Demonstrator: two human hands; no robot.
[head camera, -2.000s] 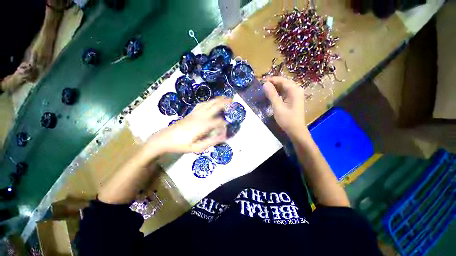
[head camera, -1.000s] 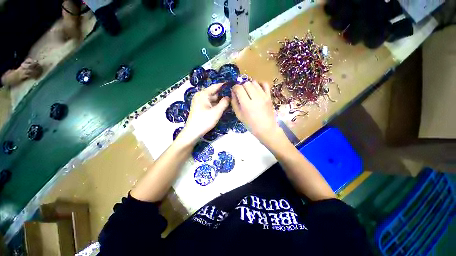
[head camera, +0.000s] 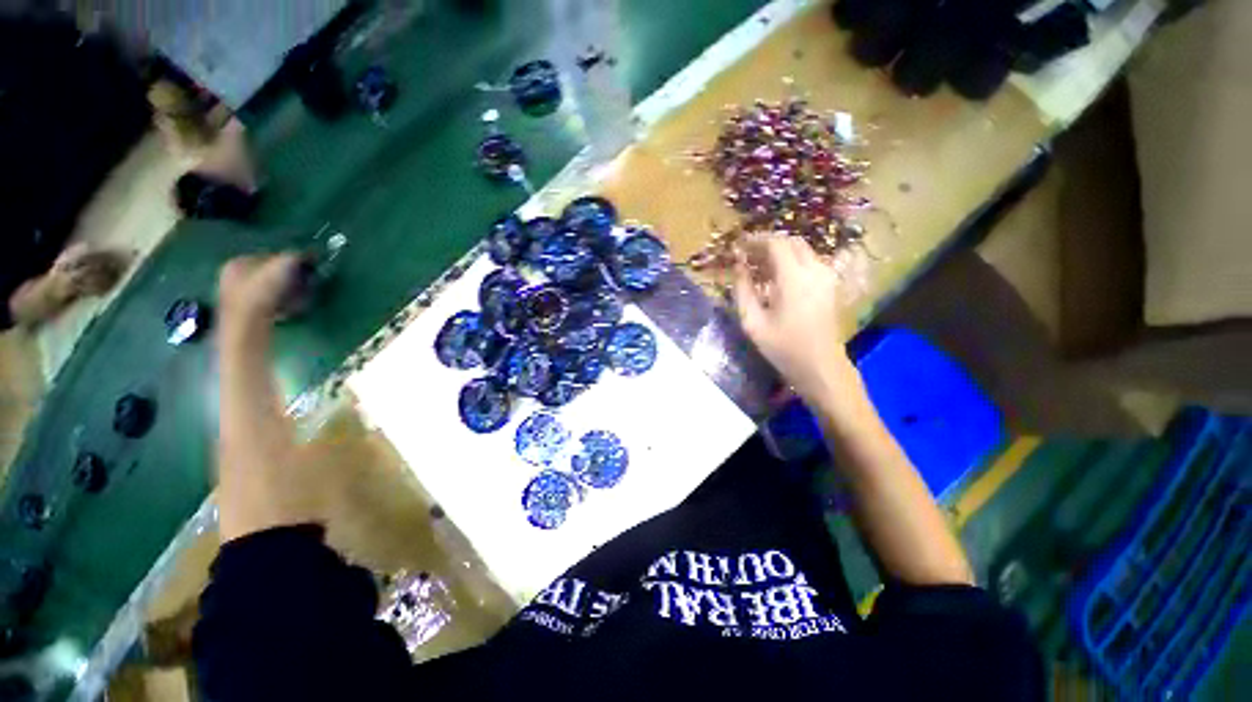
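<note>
Round black units with a blue sheen (head camera: 547, 310) lie clustered on the white sheet (head camera: 659, 439); several more lie nearer me. My left hand (head camera: 258, 291) is out over the green belt, blurred, with a dark round unit (head camera: 297, 285) at its fingers. My right hand (head camera: 790, 305) is at the near edge of a tangled heap of small red and dark wired components (head camera: 785, 167), fingers bent together. Whether it pinches a wire is too blurred to tell.
The green belt (head camera: 398, 178) beyond the bench carries scattered units. Black cylindrical housings (head camera: 947, 41) stand at the far right. A person's hands (head camera: 69, 279) show opposite. A blue bin (head camera: 927, 412) and blue crate (head camera: 1167, 549) are lower right. Crumpled clear plastic (head camera: 416, 608) lies lower left.
My hands were together over the cluster and are now apart. My left hand has moved left over the belt with a unit; my right hand has moved right to the wire heap.
</note>
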